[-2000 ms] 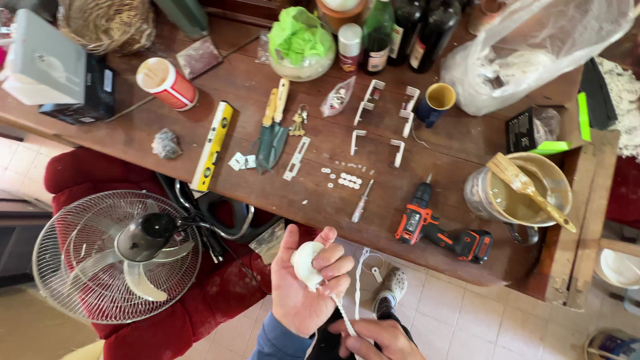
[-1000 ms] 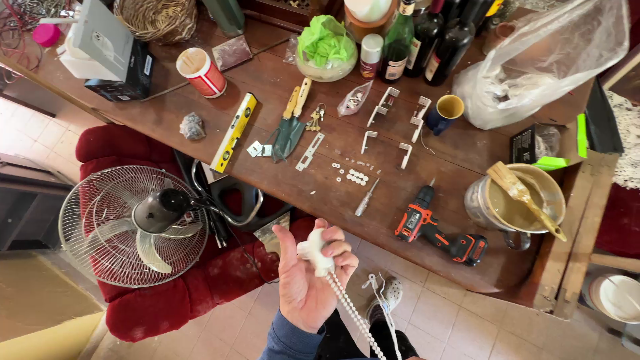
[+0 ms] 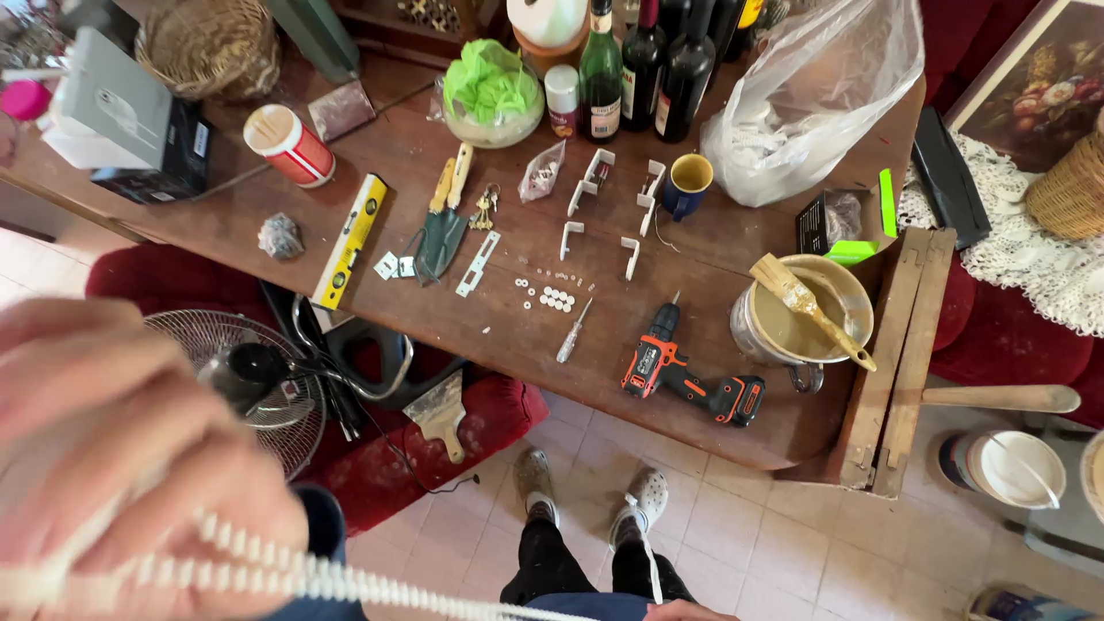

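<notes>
Large and blurred at the lower left, my left hand [image 3: 129, 466] is closed around a white beaded chain [image 3: 345, 584], which runs right along the bottom edge. Whether the white piece seen earlier is inside it is hidden. Only a bit of my right hand [image 3: 690, 611] shows at the bottom edge, beside a thin white cord [image 3: 649, 561] that hangs near my shoe; its grip cannot be made out. On the wooden table lie a screwdriver [image 3: 574, 331], a cordless drill [image 3: 681, 366], white brackets [image 3: 592, 181] and small white discs [image 3: 556, 299].
A yellow spirit level [image 3: 349, 241], trowels [image 3: 442, 228] and a metal plate [image 3: 478, 263] lie on the table [image 3: 483, 362]. Bottles [image 3: 601, 78] stand behind. A brush [image 3: 811, 310] rests across a pot [image 3: 862, 297] at the right. Below left are a fan [image 3: 302, 431] and a putty knife [image 3: 442, 418].
My left hand has moved left and up close to the camera, with the beaded chain drawn across the bottom. The white piece seen in it before is no longer visible.
</notes>
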